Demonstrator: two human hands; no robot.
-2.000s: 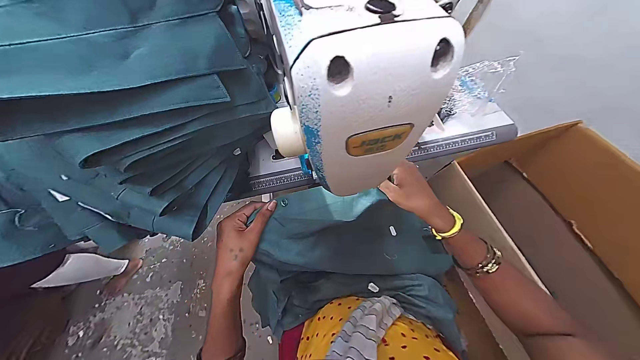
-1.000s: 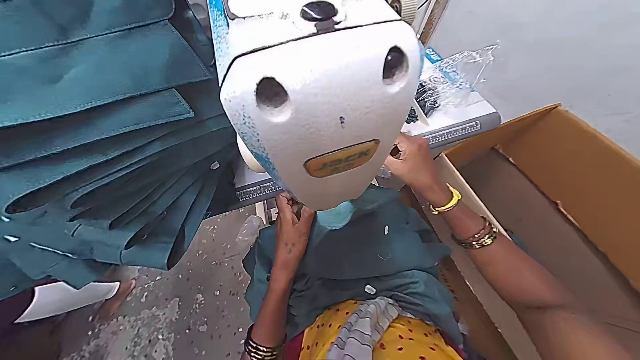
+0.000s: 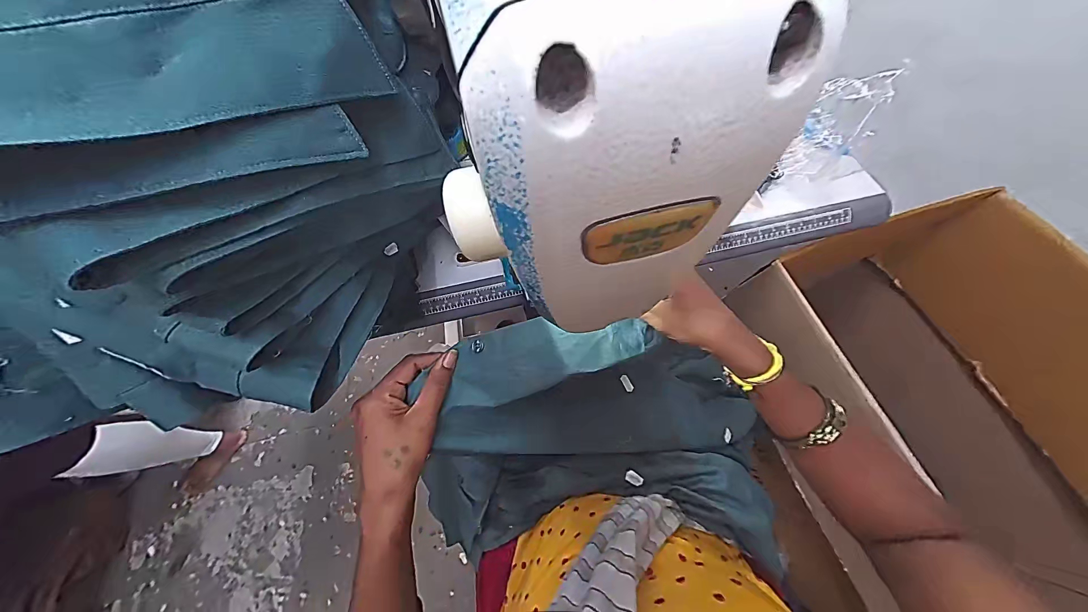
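My left hand [image 3: 408, 408] pinches the left edge of a teal fabric piece [image 3: 527, 416] between thumb and fingers, beside a small round button. Near the front of a white Jack sewing machine head [image 3: 646, 153], my right hand [image 3: 693, 314] is at the same cloth's upper right edge, its fingertips partly hidden by the machine. The cloth drapes over my lap, with small white scraps on it. The needle area is hidden behind the machine head.
Layered teal garment pieces [image 3: 195, 195] hang at the left. An open cardboard box [image 3: 960, 340] stands at the right. Clear plastic [image 3: 833, 127] lies on the machine bed by the wall. Another person's foot [image 3: 212, 463] shows on the scrap-strewn floor.
My left hand has moved left, away from the machine head, drawing the cloth's edge out and exposing the button. The right hand stays at the cloth's upper right edge.
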